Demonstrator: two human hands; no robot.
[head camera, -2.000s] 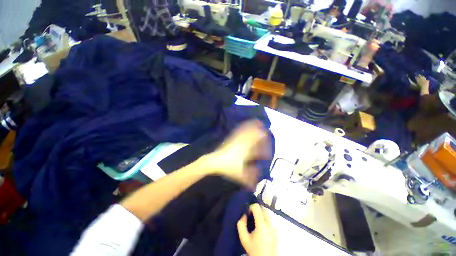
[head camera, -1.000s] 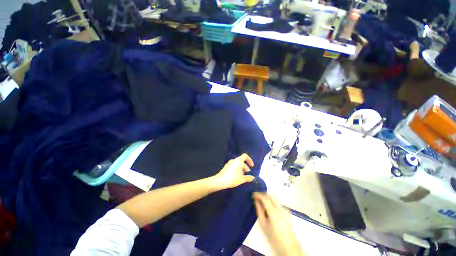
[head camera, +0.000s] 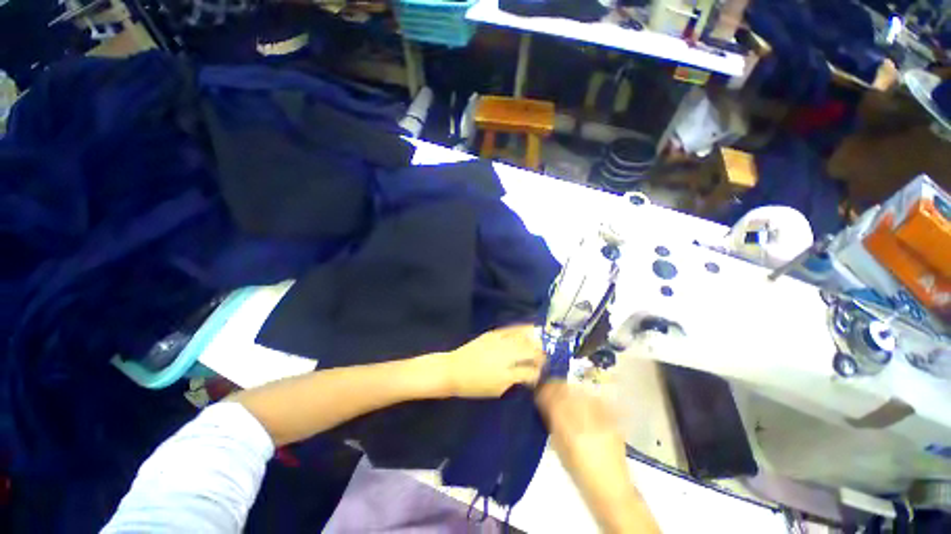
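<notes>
A navy garment piece with black panels (head camera: 407, 282) lies on the white table, its edge at the needle area of the white sewing machine (head camera: 730, 313). My left hand (head camera: 495, 361) presses on the cloth just left of the presser foot (head camera: 561, 342). My right hand (head camera: 579, 412) is at the cloth edge in front of the foot, slightly blurred, its fingertips against navy cloth. Loose threads hang from the lower cloth edge. The needle itself is too small to make out.
A large navy garment pile (head camera: 94, 219) lies at left over a turquoise basket (head camera: 177, 367). A dark rectangular pad (head camera: 709, 422) lies below the machine arm. Lavender cloth (head camera: 407, 506) covers the lap. An orange and white box (head camera: 918, 235) stands far right. A wooden stool (head camera: 514, 117) stands behind.
The cloth edge has moved up to the presser foot. Both hands have come closer to the needle area, the right hand moving upward. The view has tilted down, showing more lavender cloth.
</notes>
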